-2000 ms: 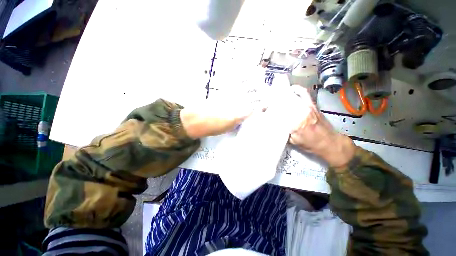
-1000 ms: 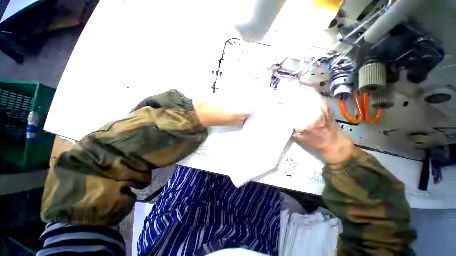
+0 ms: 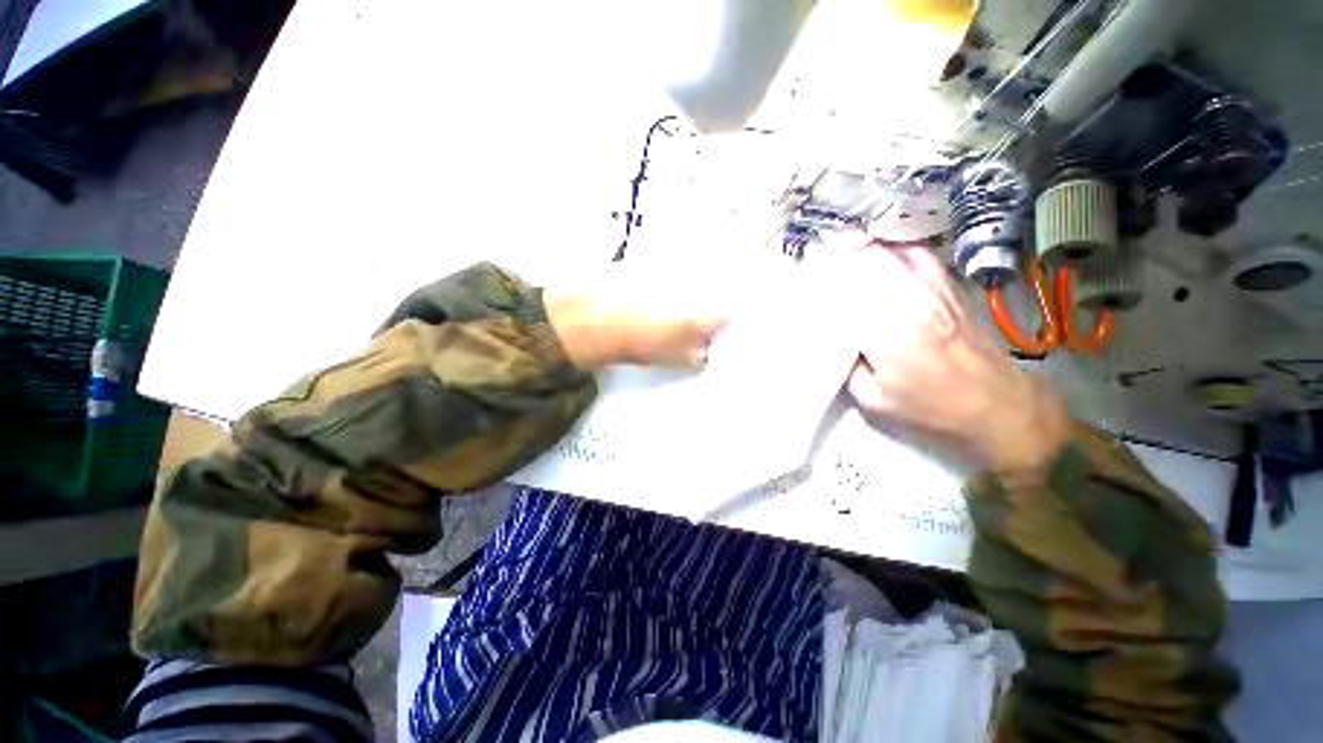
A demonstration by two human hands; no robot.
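A white fabric piece [image 3: 769, 392] lies on the white machine bed near its front edge, overexposed, its outline partly lost. My left hand [image 3: 646, 331] rests at the fabric's left side, fingers washed out by glare. My right hand [image 3: 943, 356] is on the fabric's right side, with its fingertips close to the presser foot area [image 3: 813, 218]. The needle cannot be made out. Whether either hand pinches the fabric or lies flat on it is hard to tell.
Ribbed tension knobs [image 3: 1077, 218] and orange scissor handles [image 3: 1048, 331] are right of my right hand. A white rounded tube [image 3: 740, 66] stands at the far side. White layered cloth [image 3: 921, 682] lies beside my lap. A green crate [image 3: 124, 385] is at left.
The fabric's lower corner, earlier hanging over the table edge, has drawn up to the edge. My right hand has shifted slightly; my left hand stays at the fabric's left side.
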